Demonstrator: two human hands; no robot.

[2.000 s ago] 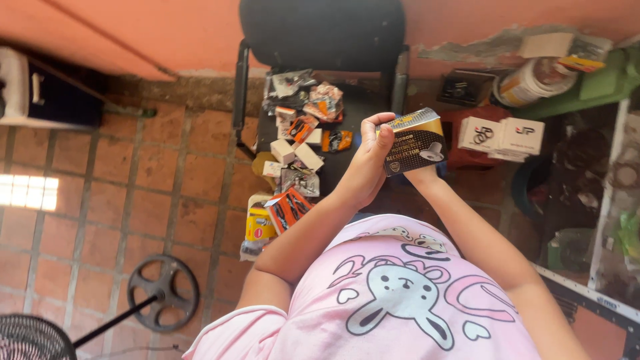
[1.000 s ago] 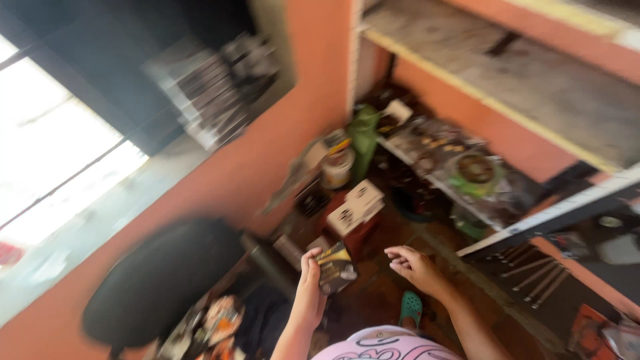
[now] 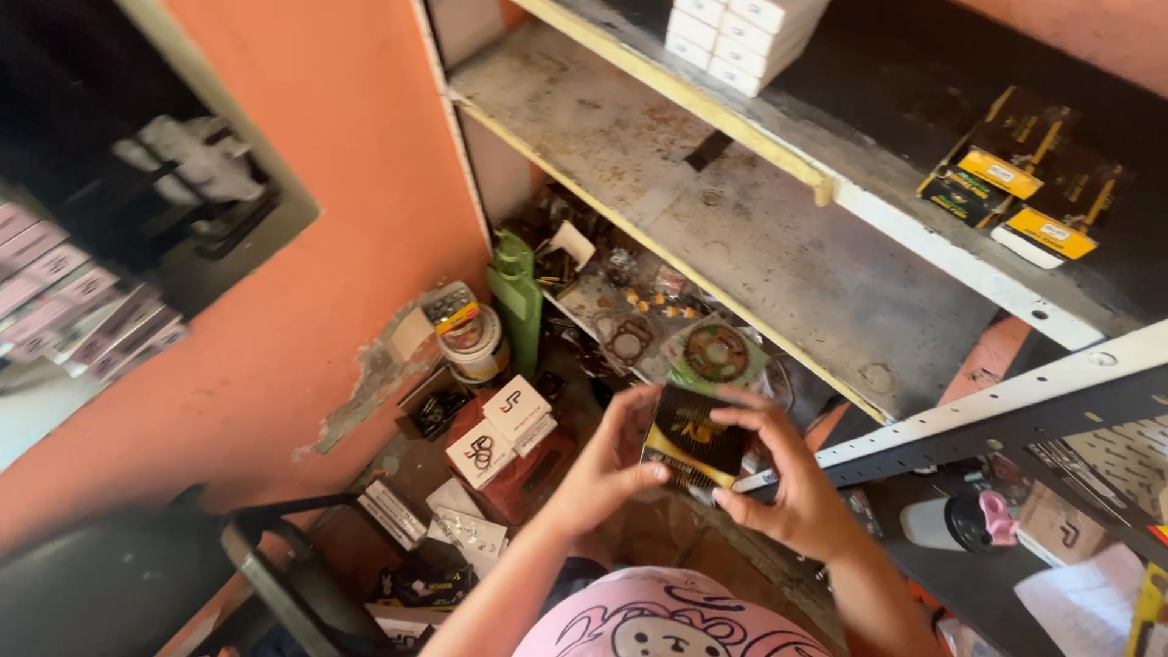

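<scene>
A black and yellow cardboard box [image 3: 695, 440] is held in front of my chest, low in the centre of the view. My left hand [image 3: 611, 465] grips its left side, the thumb at the lower left corner. On the right side, my right hand [image 3: 780, 470] holds it with the fingers over the upper edge and the thumb near the lower corner. Beyond the box, a round sprocket in green packaging [image 3: 716, 354] and a gasket [image 3: 626, 338] lie on the lowest shelf.
Metal shelving [image 3: 657, 182] rises ahead, with white boxes [image 3: 744, 41] and yellow-black boxes [image 3: 1049, 233] above. Left of my hands are white boxes [image 3: 517, 415], a bucket [image 3: 474, 347] and a green container [image 3: 516, 301]. A black chair [image 3: 283, 575] stands lower left, a lidded cup [image 3: 958, 522] right.
The view has swung from the chair and floor to the shelving. One second ago my right hand was apart from the box in my left; now both hands hold it.
</scene>
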